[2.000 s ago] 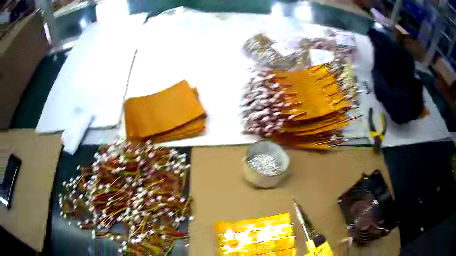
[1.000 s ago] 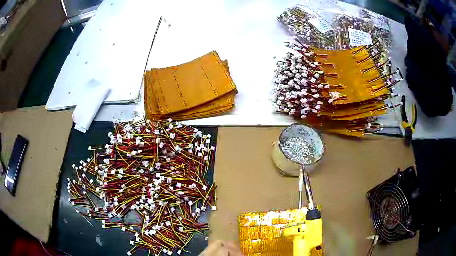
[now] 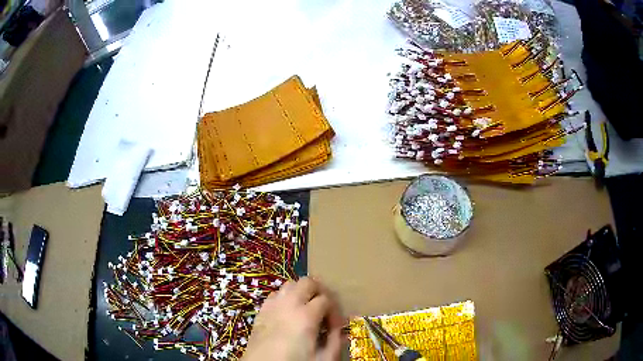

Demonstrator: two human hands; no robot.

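My left hand (image 3: 292, 324) is at the bottom, between the right edge of the pile of wire leads (image 3: 211, 275) and the amber flexible circuit panel (image 3: 441, 335). Its fingers are bent and partly blurred; whether they hold a lead cannot be told. The panel lies on cardboard, cut off by the bottom edge. The soldering iron (image 3: 405, 352) points up and left over the panel's left part, with a slim metal tool (image 3: 374, 335) beside it. Only a bit of its yellow handle shows. My right hand is out of the picture.
A round tub of silvery grains (image 3: 436, 215) stands behind the panel. A fan (image 3: 584, 292) is at right. Bare panels (image 3: 264, 130) and finished wired panels (image 3: 504, 92) are stacked at the back. Pliers (image 3: 598, 148) lie far right, bagged leads (image 3: 486, 25) behind, a phone (image 3: 34, 266) far left.
The iron was at the tub one second ago and is now over the panel's left part. My left hand has come further into view, up and left to the pile's edge. The camera view has shifted.
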